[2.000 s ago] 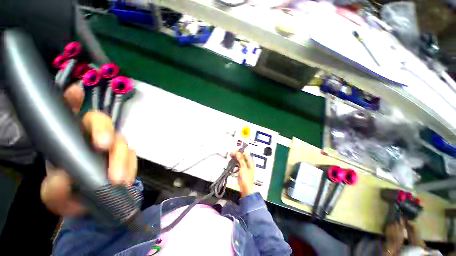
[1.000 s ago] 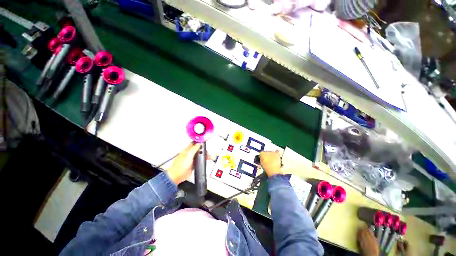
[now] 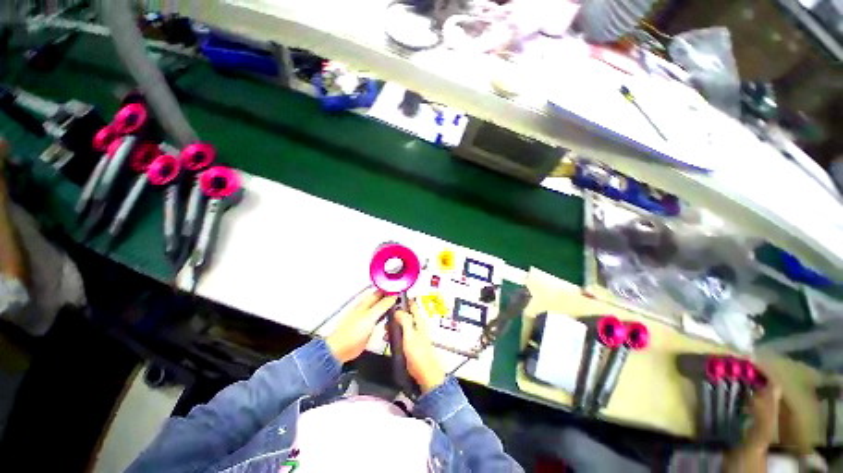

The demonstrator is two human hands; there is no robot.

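Note:
A hair dryer with a magenta head ring stands out in front of me, its head toward the bench and its dark handle toward my body. My left hand holds it just below the head. My right hand is closed around the handle from the other side. The white test panel lies just right of the dryer, with two dark-framed displays, yellow round parts and a red switch. A bundled dark cord lies over the panel's right part. Its plug cannot be made out.
Several magenta-headed dryers lie at the left. A white box and two dryers lie right of the panel. Another person's hand is by several dryers at far right. A shelf runs above the bench.
My right hand has moved from the panel's right side to the dryer's handle. The dryer now has both hands on it. At the far right, the other person's hand has shifted.

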